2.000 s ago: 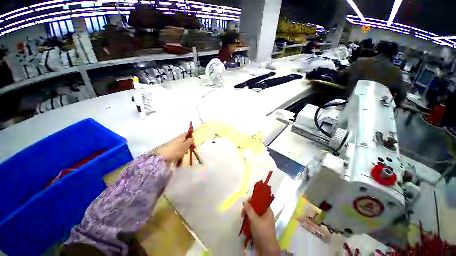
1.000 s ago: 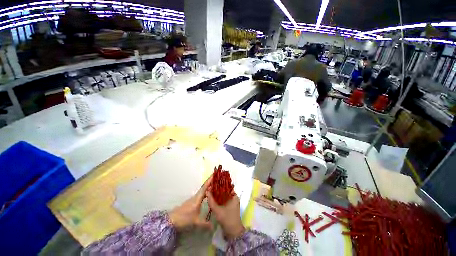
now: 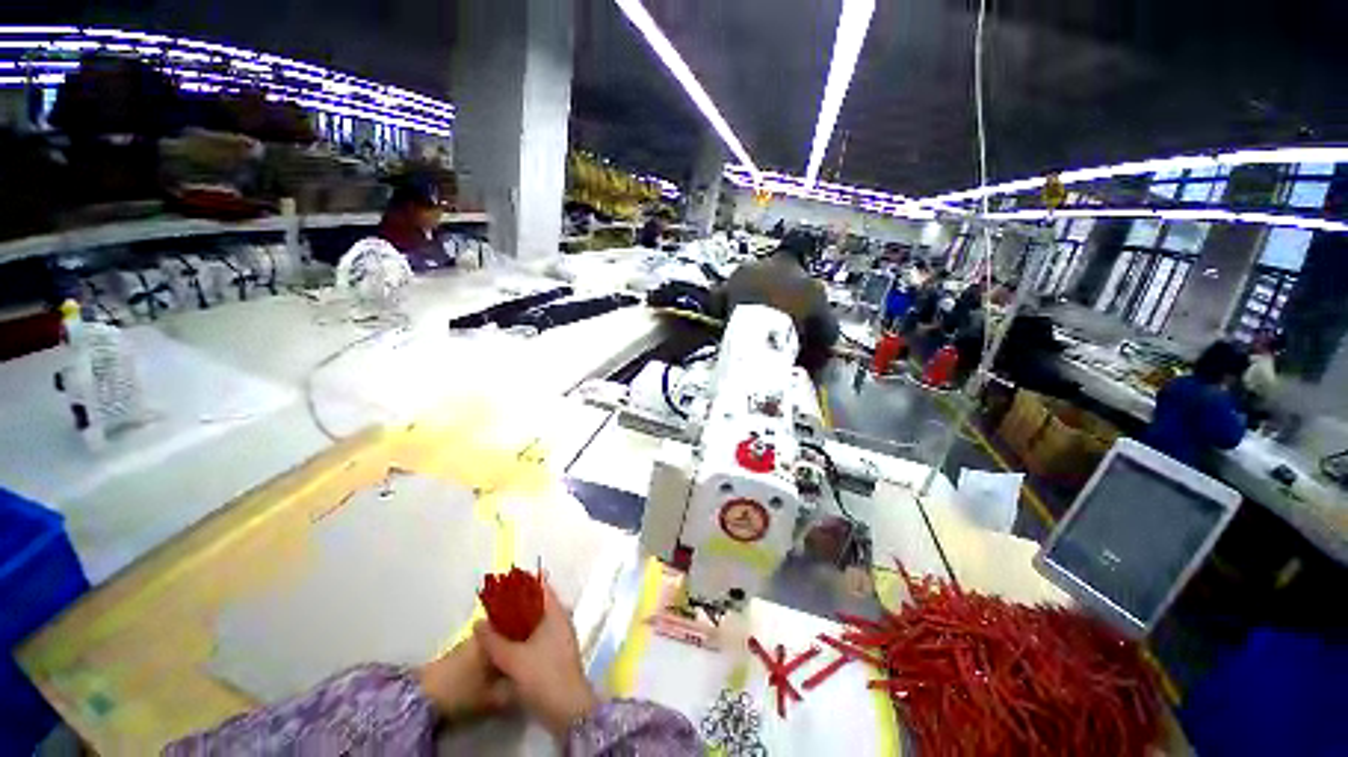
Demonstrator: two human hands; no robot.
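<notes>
A bunch of red straps (image 3: pixel 513 601) stands upright in my right hand (image 3: pixel 544 661), over the near right part of the side board (image 3: pixel 348 584). My right hand is closed around the bunch. My left hand (image 3: pixel 464 680) is against the right hand and the lower end of the bunch; its fingers are mostly hidden. The white sewing machine (image 3: pixel 739 470) stands right of my hands. Metal rings (image 3: pixel 732 725) lie loosely on the bed in front of it. A few loose red straps or tabs (image 3: pixel 782 670) lie beside them.
A large red heap (image 3: pixel 1005 673) lies right of the machine. A grey screen in a white frame (image 3: pixel 1138 533) stands behind it. A blue bin (image 3: pixel 36 629) is at the far left. A white bottle (image 3: pixel 101 374) stands on the table. A person (image 3: pixel 784 289) is beyond the machine.
The view has turned right. My hands, apart at first, have come together. The straps that were in the left hand no longer show separately; one bunch shows in my right hand.
</notes>
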